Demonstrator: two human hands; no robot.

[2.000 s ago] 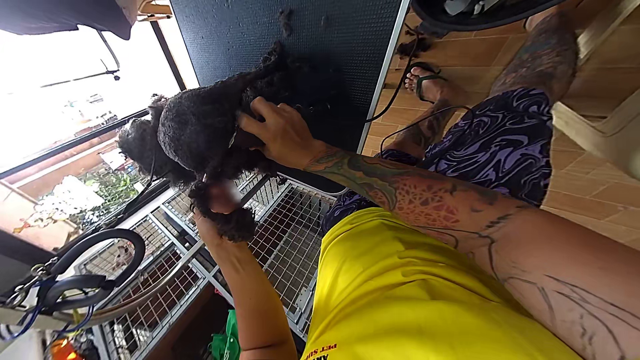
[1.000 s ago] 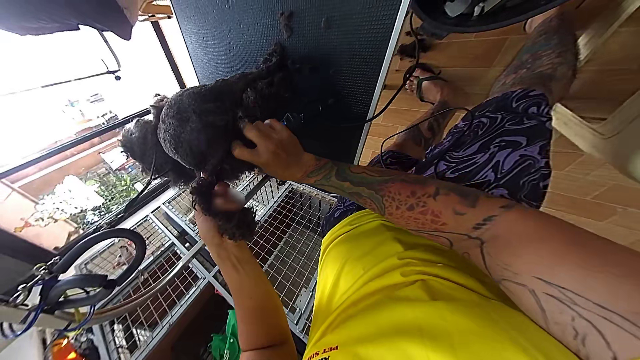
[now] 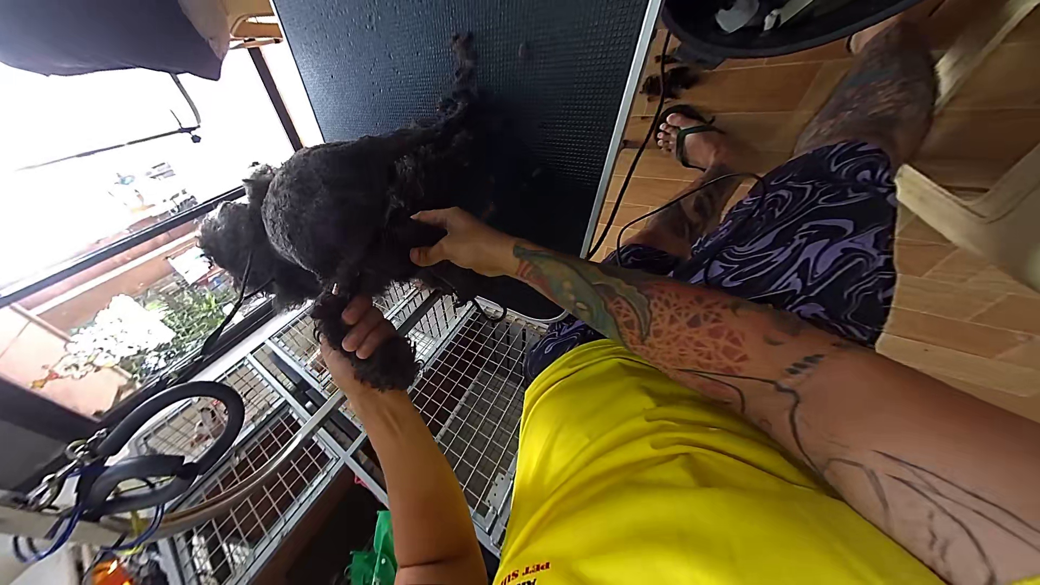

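Note:
A black curly-coated dog (image 3: 325, 211) is at the edge of a black textured grooming table (image 3: 552, 73), its back closely clipped and its legs and head shaggier. My left hand (image 3: 364, 331) grips one of its furry legs, fingers wrapped around it above the wire cage. Against the dark fur of the dog's side or another leg lies my right hand (image 3: 447, 242), finger and thumb spread around something dark. Whether that is fur, a leg or a dark tool cannot be told. A thin dark cord (image 3: 238, 305) hangs beside the dog's head.
Wire cages (image 3: 463, 406) stand below the table edge. A metal arm with a black padded loop (image 3: 231, 422) is at lower left, near a window. A black cable (image 3: 642, 154) runs by my legs. A black tub (image 3: 756, 41), a pale plastic chair (image 3: 983, 211) and fur clumps (image 3: 670, 81) are at the right.
My right hand has shifted slightly along the dog's side towards my body since the earliest frame. My left hand keeps its hold on the leg in about the same place.

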